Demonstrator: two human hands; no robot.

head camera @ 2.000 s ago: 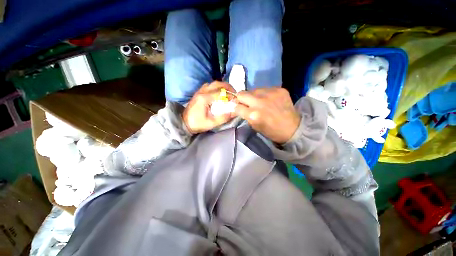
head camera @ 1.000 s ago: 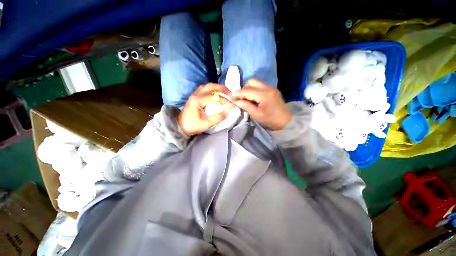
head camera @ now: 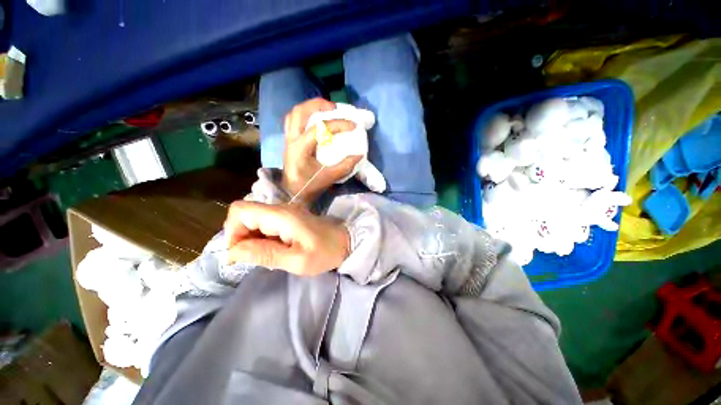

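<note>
My left hand (head camera: 310, 146) holds a white plush rabbit head (head camera: 345, 148) above my knees, fingers wrapped around its left side. One ear points up and right, the other down and right. A small yellow cover (head camera: 323, 133) shows on a left-hand digit. A thin white sewing thread (head camera: 307, 183) runs taut from the head down and left to my right hand (head camera: 288, 237). My right hand is closed at the fingertips, nearer my body and below the left hand. The needle cannot be made out.
A blue plastic basket (head camera: 571, 273) of white rabbit pieces stands at the right, beside a yellow bag (head camera: 656, 87) with blue pieces. A cardboard box (head camera: 150, 198) of white pieces is at the left. A blue-covered table edge (head camera: 198, 63) crosses the top. A red stool (head camera: 689, 320) is lower right.
My right hand has pulled away from the head, down and left across my lap, drawing the thread out. My left hand has moved slightly up and turned the head, so both ears show.
</note>
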